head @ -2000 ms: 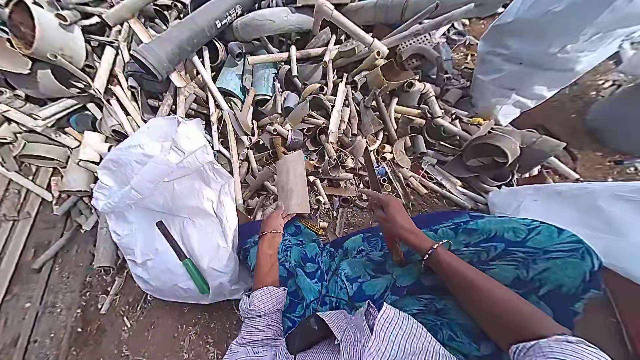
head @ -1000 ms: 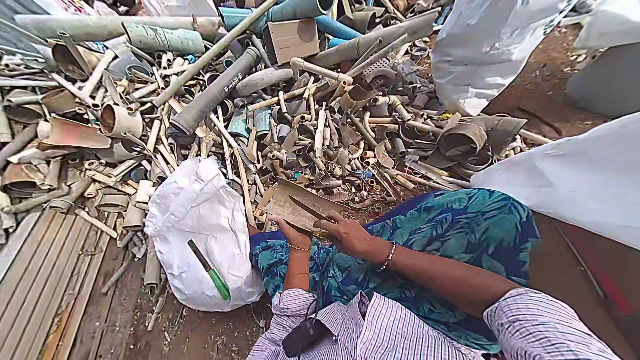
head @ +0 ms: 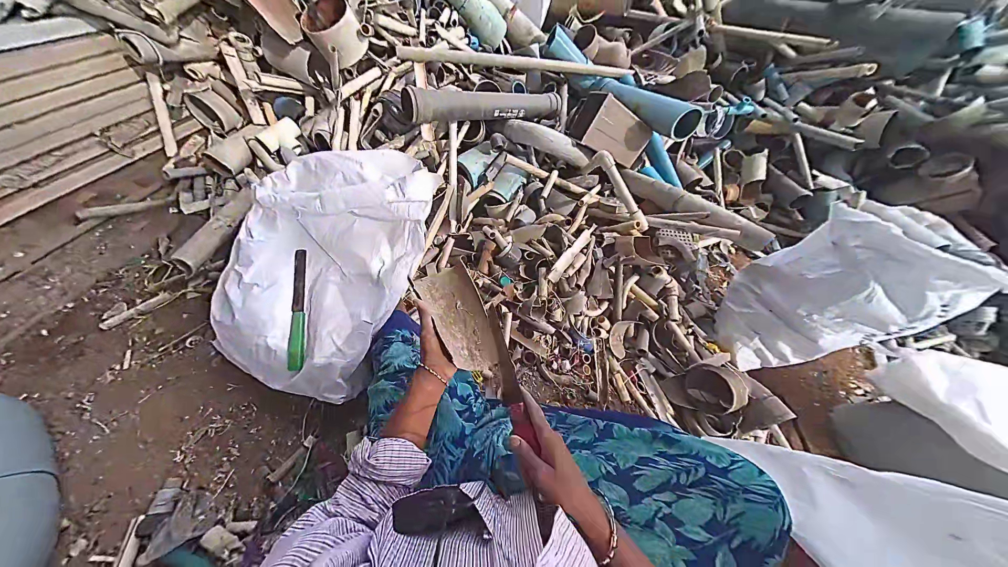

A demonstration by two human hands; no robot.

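Note:
My left hand (head: 435,346) grips the left edge of a curved, dirty piece of plastic pipe (head: 458,319), held above my lap. In my right hand (head: 549,461) is the red handle of a long-bladed knife (head: 505,366); the dark blade points up and lies along the right edge of the pipe piece. Whether the blade touches that edge I cannot tell. To the left, a tool with a green handle and a dark blade (head: 298,315) rests on a stuffed white sack (head: 346,213).
A large heap of pipe scraps (head: 583,268) spreads ahead, with a cardboard box (head: 610,127) and blue pipes (head: 646,106) in it. White sheeting (head: 850,283) lies at the right. Ridged boards (head: 71,110) are at the upper left, a grey rounded object (head: 27,480) at the lower left.
The pipe piece, upright two seconds ago and lying flatter one second ago, is now tilted with its hollow side showing. The knife blade has turned to point more steeply up. The view has shifted.

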